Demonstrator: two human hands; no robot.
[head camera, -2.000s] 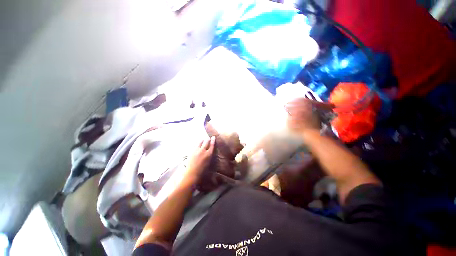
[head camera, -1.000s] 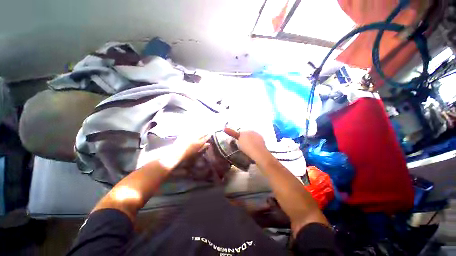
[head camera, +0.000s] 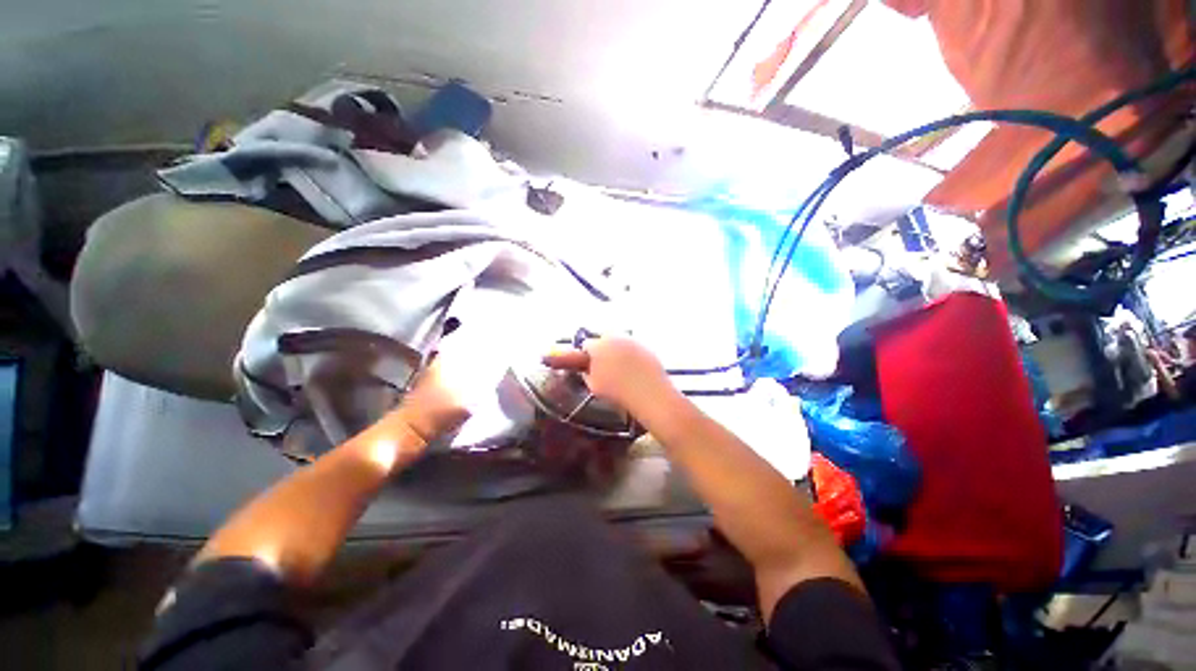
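Observation:
A light grey garment with dark brown strips (head camera: 380, 282) lies loose over the padded board (head camera: 171, 295), whose rounded left end shows. My right hand (head camera: 619, 372) is closed on the reddish-brown handle of the steam iron (head camera: 567, 401). The iron sits on the cloth in front of me, over a dark brown part of the garment. My left hand (head camera: 443, 400) lies on the garment just left of the iron; glare washes out its fingers, so I cannot tell whether they pinch the cloth.
Crumpled grey and brown cloth (head camera: 315, 164) lies behind the board. A dark hose (head camera: 803, 216) loops from the iron to the upper right. Blue plastic (head camera: 859, 446), an orange-red bag (head camera: 834, 498) and a large red panel (head camera: 964, 439) stand at right. A window (head camera: 866, 79) is behind.
My right hand took hold of the iron and brought it from the right onto the garment. Since then, my left hand has moved left across the cloth. The view has swung round.

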